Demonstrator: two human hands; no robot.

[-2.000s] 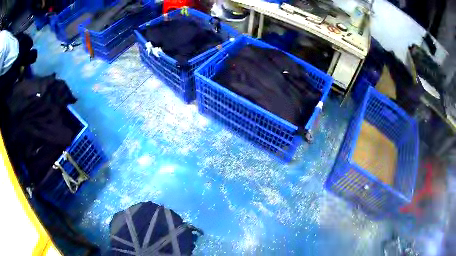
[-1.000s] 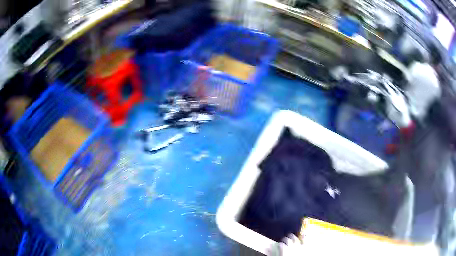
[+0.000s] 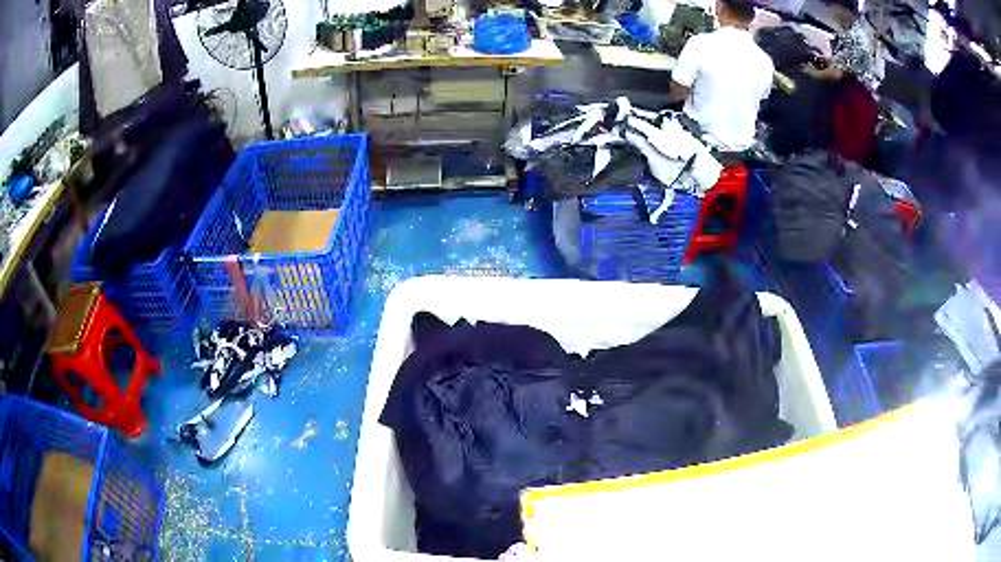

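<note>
Dark garments [image 3: 483,417] lie heaped in a large white tub [image 3: 372,439] in front of me, with a small white mark near the middle. One part of the cloth stands up against the tub's back right side. A white table [image 3: 757,510] with yellow-orange edge tape covers the tub's front right. A tiny pale patch at the bottom edge beside the table corner may be fingertips of my left hand [image 3: 516,551]; it is cut off, and its grip cannot be told. My right hand is not in view.
A cardboard-lined blue crate [image 3: 280,263], a red stool [image 3: 110,362] and black-and-white pieces [image 3: 242,357] stand or lie on the left. Black-and-white garments [image 3: 648,148] top a crate behind the tub. A person in white [image 3: 727,82] is beyond.
The view has swung right, from the dark-filled crates to the white tub, now near the middle. The pale hand seen at the table corner a second ago is almost out of the picture.
</note>
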